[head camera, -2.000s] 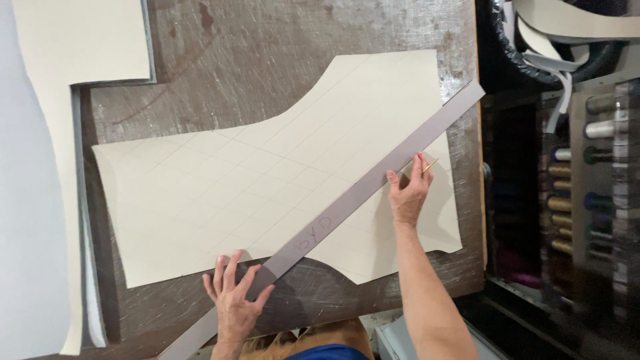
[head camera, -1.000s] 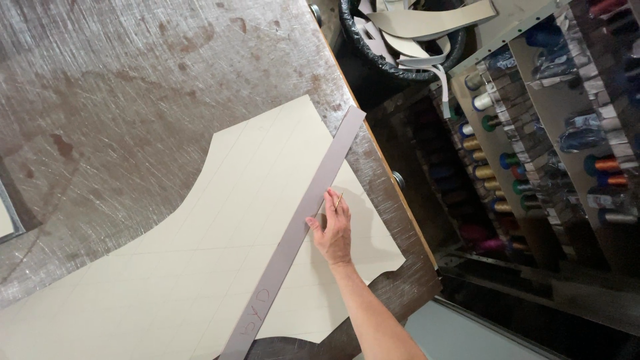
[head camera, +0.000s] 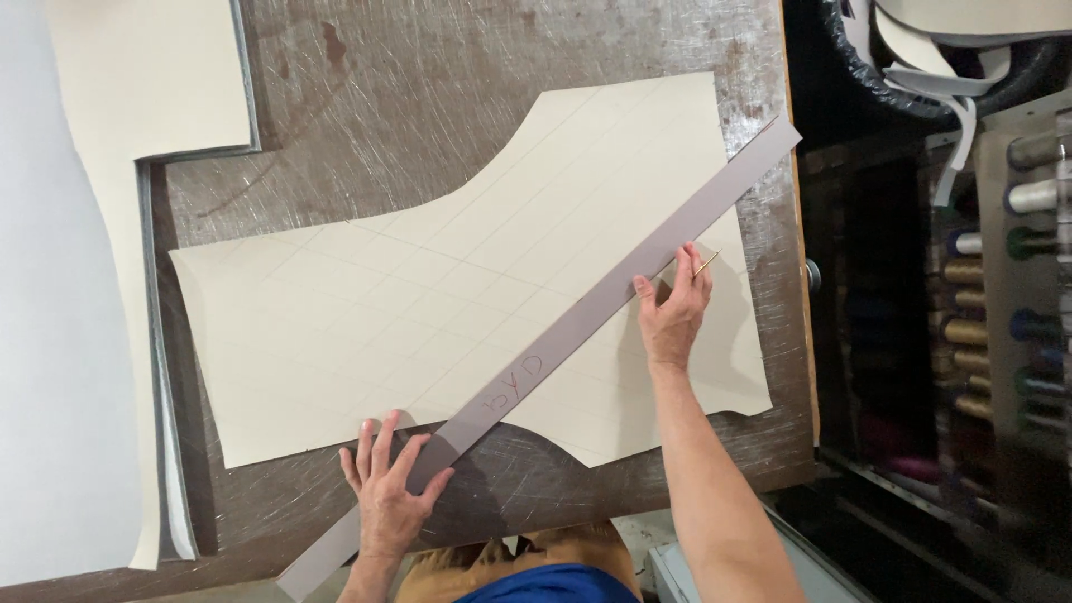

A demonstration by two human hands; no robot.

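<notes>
A cream sheet cut with curved edges [head camera: 335, 335] lies flat on the scratched table, crossed by faint diagonal lines. Over it, from lower left to upper right, runs a long flat grey-mauve strip [head camera: 578, 322] with handwriting on it; both its ends reach past the sheet. My left hand [head camera: 394, 477] presses on the strip's lower part near the table's front edge, fingers spread. My right hand [head camera: 677, 310] has thumb and fingertips at the strip's lower edge, with a thin pointed, brass-coloured tool [head camera: 708, 263] held between the fingers.
Stacked cream and grey sheets [head camera: 193, 84] lie on the left of the table [head camera: 402, 50]. Beyond its right edge stand a black-lined bin [head camera: 854, 84] with cut strips [head camera: 921, 75] hanging out and a rack of thread spools [head camera: 967, 331]. My lap is at the front edge.
The view swung right and back. Between the earliest frame and now, the strip and both hands hold nearly the same places on the sheet.
</notes>
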